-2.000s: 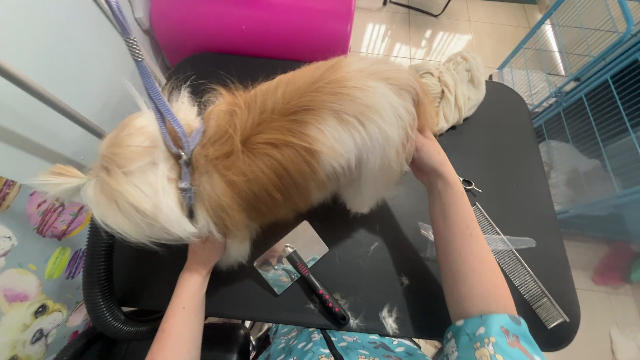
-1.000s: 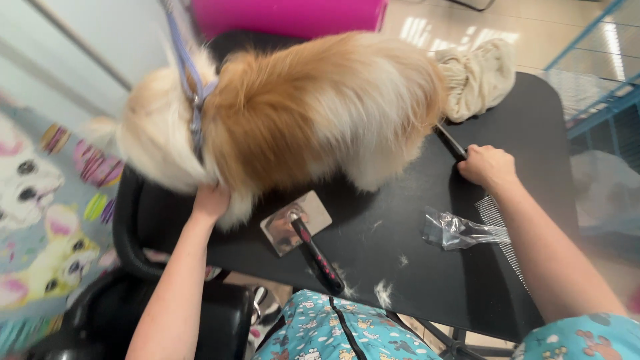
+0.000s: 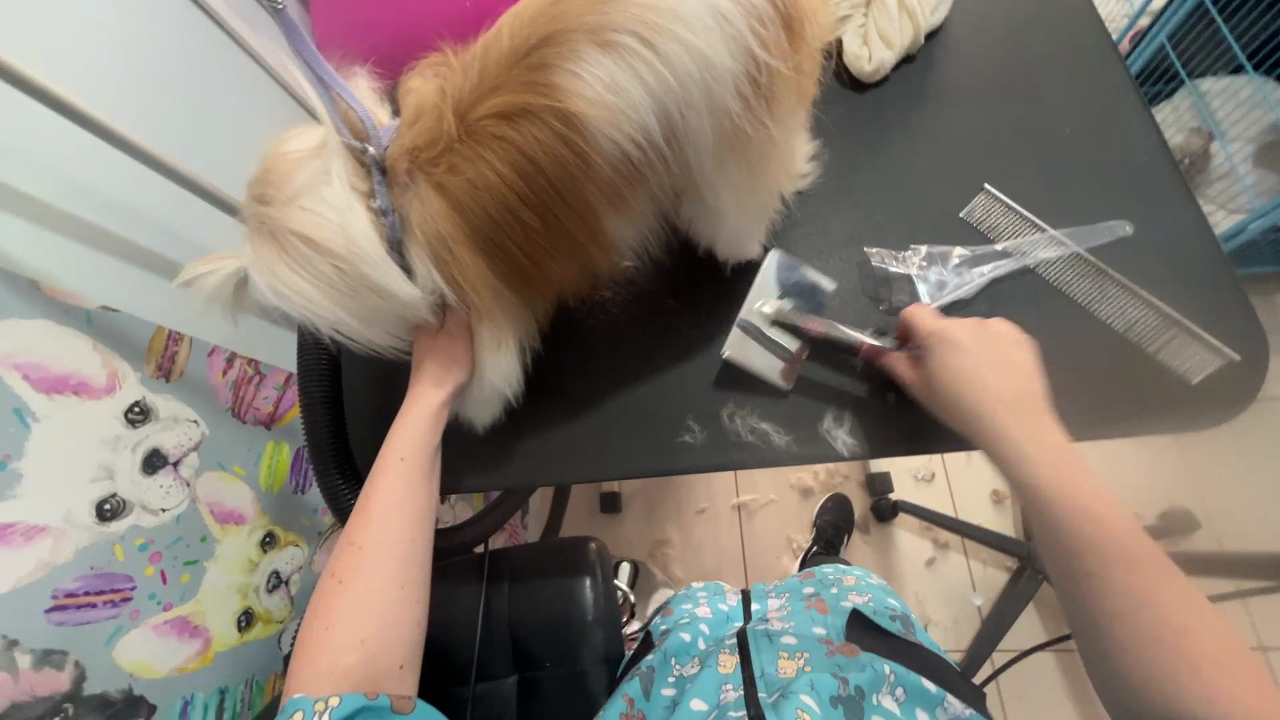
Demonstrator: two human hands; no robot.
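Note:
A tan and white long-haired dog (image 3: 560,130) stands on the black grooming table, facing left, with a lilac loop leash (image 3: 380,190) round its neck. My left hand (image 3: 441,355) is at its chest or upper front leg, the fingers hidden in fur. My right hand (image 3: 970,370) is closed on the handle of a slicker brush (image 3: 775,320), whose square metal head lies low at the table by the dog's feet. Just beyond that hand are a clear plastic-wrapped tool (image 3: 960,265) and a metal grooming comb (image 3: 1100,285), which overlap.
Loose hair tufts (image 3: 755,428) lie near the front edge of the table (image 3: 620,445). A cream cloth (image 3: 885,35) is behind the dog. A black corrugated hose (image 3: 325,420) hangs at the left corner, a black stool (image 3: 540,620) stands below, and a blue wire cage (image 3: 1210,110) is at right.
My right hand has left the dog's rear, where it held a dark-handled tool a second ago, and now grips the slicker brush that lay on the table. My left hand stays at the dog's chest.

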